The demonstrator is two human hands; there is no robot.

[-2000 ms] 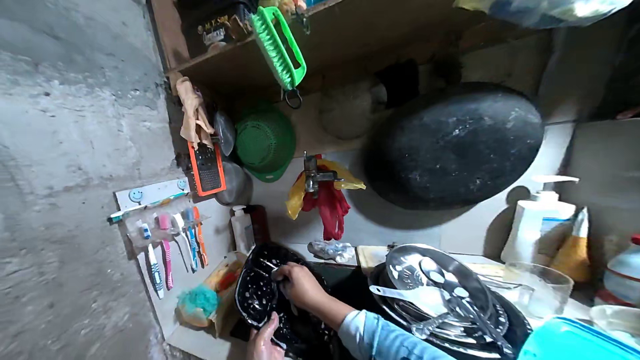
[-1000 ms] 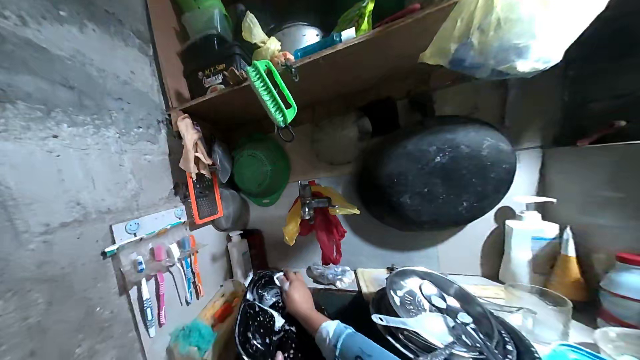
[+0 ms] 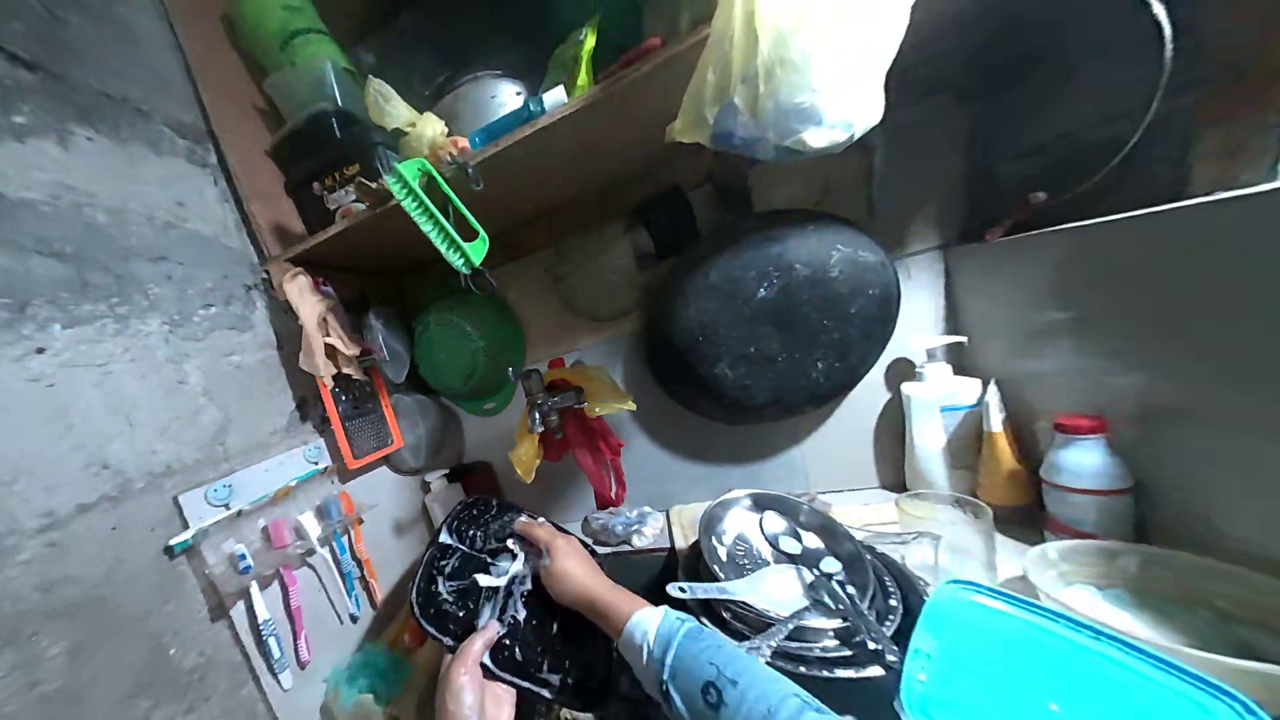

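Note:
A black tray-like dish covered in soap suds is tilted over the sink at the bottom centre. My left hand grips its lower left edge, with the thumb over the rim. My right hand, in a light blue sleeve, lies on the dish's upper part, fingers on the sudsy surface; whether a cloth or sponge is under them cannot be told. Just right of my right forearm stands a stack of metal plates with a white rice spoon and metal spoons on top.
A faucet wrapped in red and yellow plastic is on the wall behind. A turquoise lid, a basin, a glass and a pump bottle stand right. Toothbrushes hang left, near a green scrubbing mesh. A green brush hangs from the shelf.
My left hand, barely visible a second ago, now shows on the dish's lower edge. My right hand remains on the dish. The view has shifted, showing more of the shelf than two seconds ago.

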